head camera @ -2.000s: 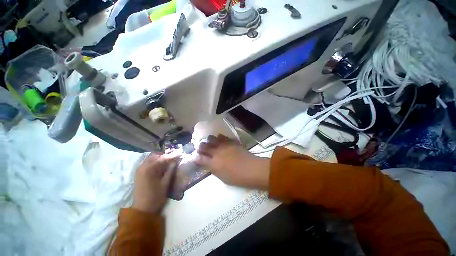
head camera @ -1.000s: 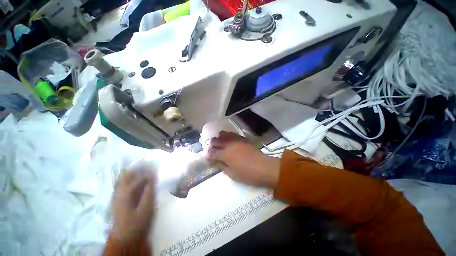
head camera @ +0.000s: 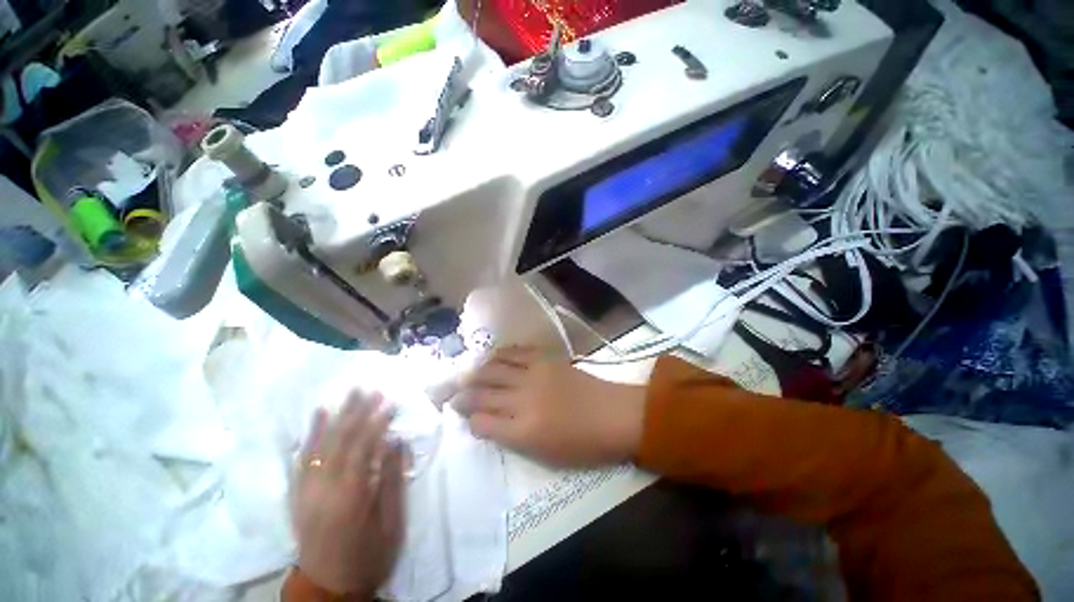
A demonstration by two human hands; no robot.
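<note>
White garment fabric (head camera: pixel 453 517) lies over the front of the machine bed and the table edge, overexposed near the lamp. My left hand (head camera: pixel 350 494) lies flat on it, left of the needle area, slightly blurred, with extended fingers and a ring. My right hand (head camera: pixel 548 406) is just right of the presser foot area (head camera: pixel 442 341), fingers bent and fingertips gripping the fabric edge; its thumb is hidden. Narrow white elastic or tape (head camera: pixel 636 353) runs from the right to beside the foot. The needle tip cannot be made out in the glare.
The white sewing machine head (head camera: pixel 471 212) with a lit blue display (head camera: pixel 660 176) stands behind my hands. White garments (head camera: pixel 94 435) are heaped at left, a clear bin (head camera: pixel 106 153) with thread cones behind. A white elastic bundle (head camera: pixel 919 165) and dark straps (head camera: pixel 783 335) lie at right.
White fabric now covers the metal bed part and ruler area that showed in front. My left hand moved away from the needle, then slightly right over the fabric. My right hand stays beside the foot.
</note>
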